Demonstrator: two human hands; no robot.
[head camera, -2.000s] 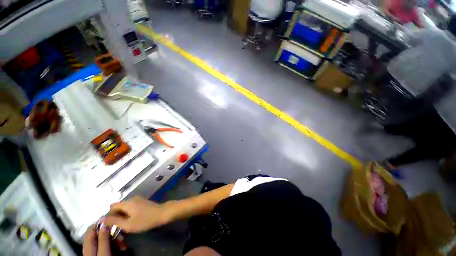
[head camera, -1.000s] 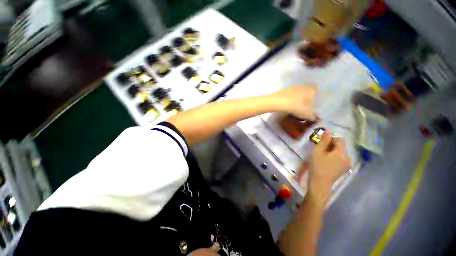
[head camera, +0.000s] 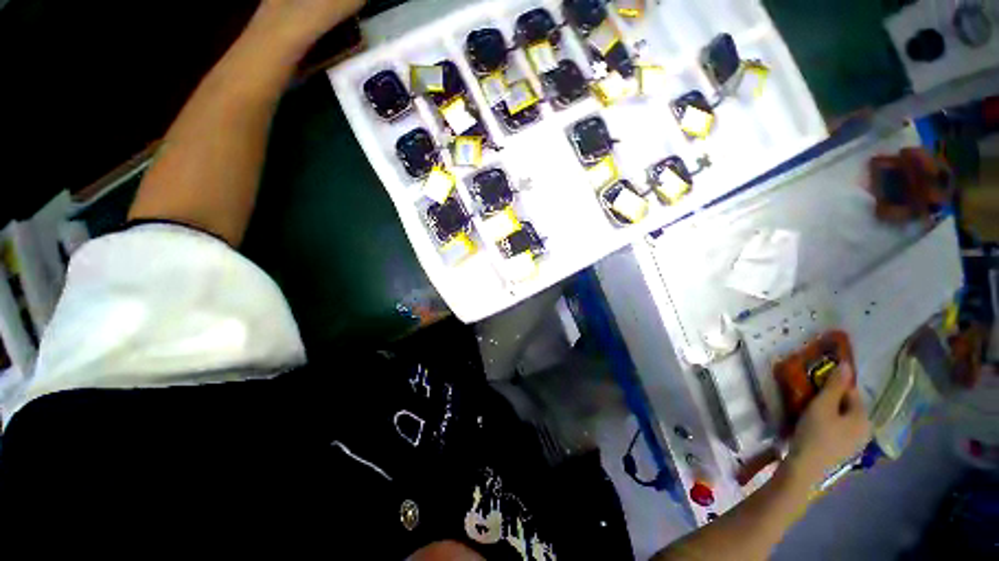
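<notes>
A small black and yellow unit (head camera: 823, 371) sits in the centre of the orange-brown jig (head camera: 791, 379) on the white machine bed. My right hand (head camera: 833, 425) is at the jig, its fingertips at the unit's edge; whether they grip it is hidden. My left hand (head camera: 310, 13) is at the top edge, mostly cut off, its fingers not clear. The white tray (head camera: 723, 225) holds several black rounded units (head camera: 592, 139) with silver and yellow batteries beside them.
A white scrap (head camera: 765, 263) lies on the bed behind a metal slide (head camera: 736, 397). A red button (head camera: 701, 493) is on the front edge. Another orange-brown block (head camera: 911, 184) stands at the back. A pale device (head camera: 907, 389) is at the right. The tray lies over the green belt (head camera: 318, 208).
The view has swung left, showing more of the tray. My left hand has left the jig for the far side of the belt. My right hand has come to the jig, where a unit now sits.
</notes>
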